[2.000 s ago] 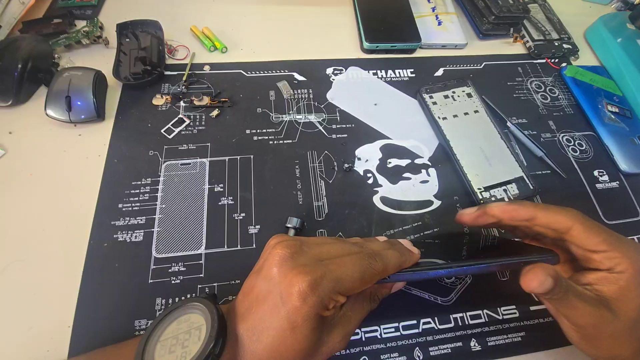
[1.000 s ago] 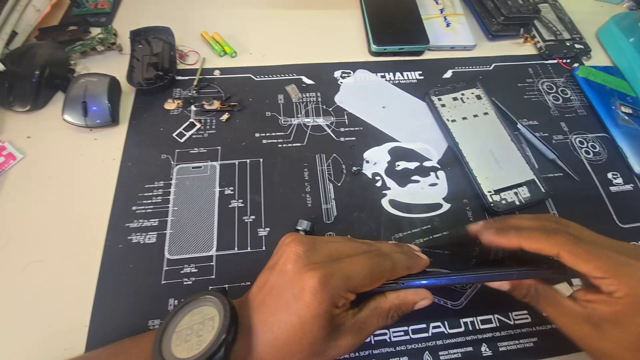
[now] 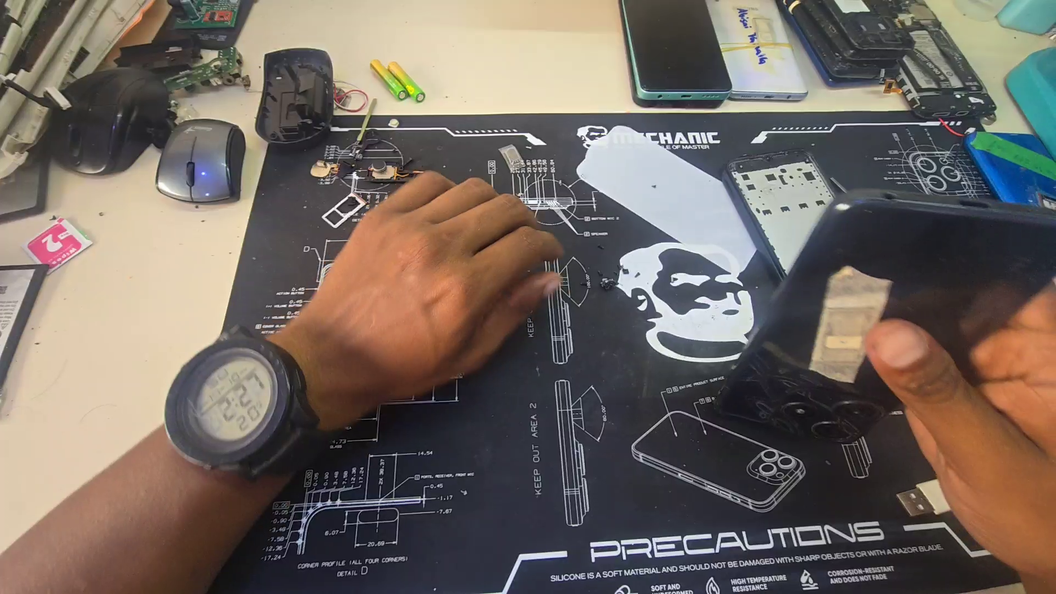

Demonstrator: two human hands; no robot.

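Note:
My right hand (image 3: 965,396) holds a dark, glossy smartphone (image 3: 932,272) tilted up at the right, with its thumb across the face turned toward me. A pale rectangular patch shows on that face. My left hand (image 3: 429,289), with a digital watch (image 3: 231,404) at the wrist, is stretched over the left half of the black silicone repair mat (image 3: 495,478). Its fingertips are bent down beside a SIM tray (image 3: 343,210) and small phone parts (image 3: 381,172); whether they hold anything is hidden. An opened phone frame (image 3: 784,198) lies behind the held phone.
Two computer mice (image 3: 200,161), a mouse shell (image 3: 294,95) and two small batteries (image 3: 398,81) are at the back left. Phones (image 3: 675,49) and a stack of phone parts (image 3: 850,37) stand along the back right. A USB plug (image 3: 920,500) lies at the lower right.
The hands were together around a phone low on the mat. My left hand has let go and moved left and away from me; my right hand has raised and tilted the phone at the right.

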